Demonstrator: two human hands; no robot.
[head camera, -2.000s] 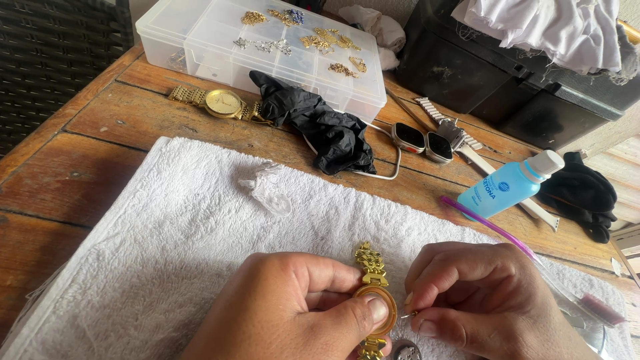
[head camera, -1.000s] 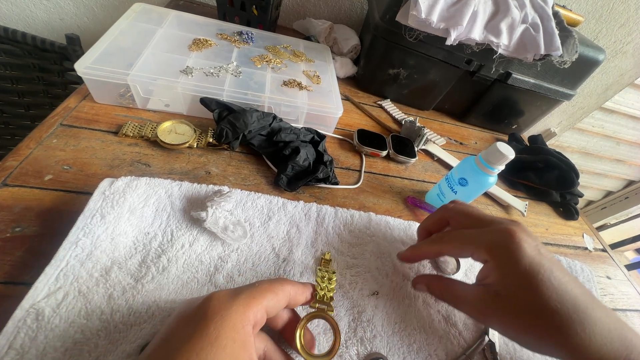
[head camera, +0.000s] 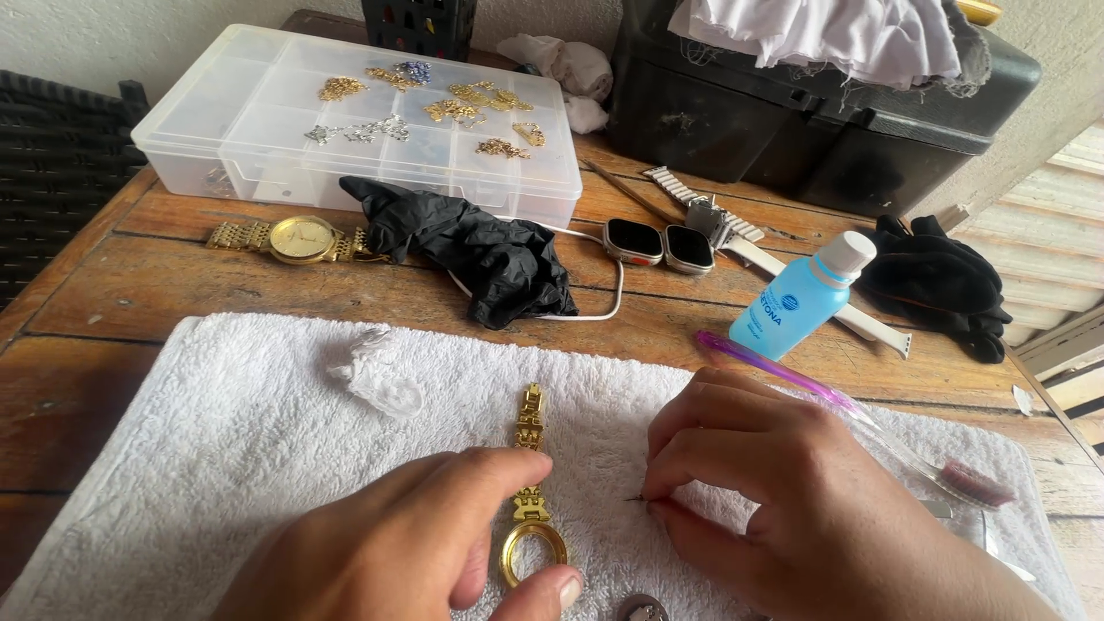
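A gold-toned watch case ring (head camera: 534, 552) with its metal link bracelet (head camera: 530, 424) lies on the white towel (head camera: 285, 405). My left hand (head camera: 414, 535) is spread beside it, thumb and forefinger apart, the thumb at the ring's lower right edge. To the right, my right hand (head camera: 759, 483) pinches a tiny dark piece (head camera: 636, 498) between thumb and fingertip, just above the towel; what it is cannot be made out. A small round metallic part (head camera: 642, 608) sits at the bottom edge, partly cut off.
Behind the towel lie a gold watch (head camera: 302, 239), a black glove (head camera: 483, 250), two smartwatches (head camera: 660, 245) and a blue acetone bottle (head camera: 798, 297). A toothbrush (head camera: 802, 384) rests by my right hand. A clear compartment box (head camera: 259, 129) holding jewellery chains on its lid stands beyond.
Two seconds ago both hands were at the watch case. Since then my left hand has let go of it, and my right hand has come down to the towel and pinched the tiny piece.
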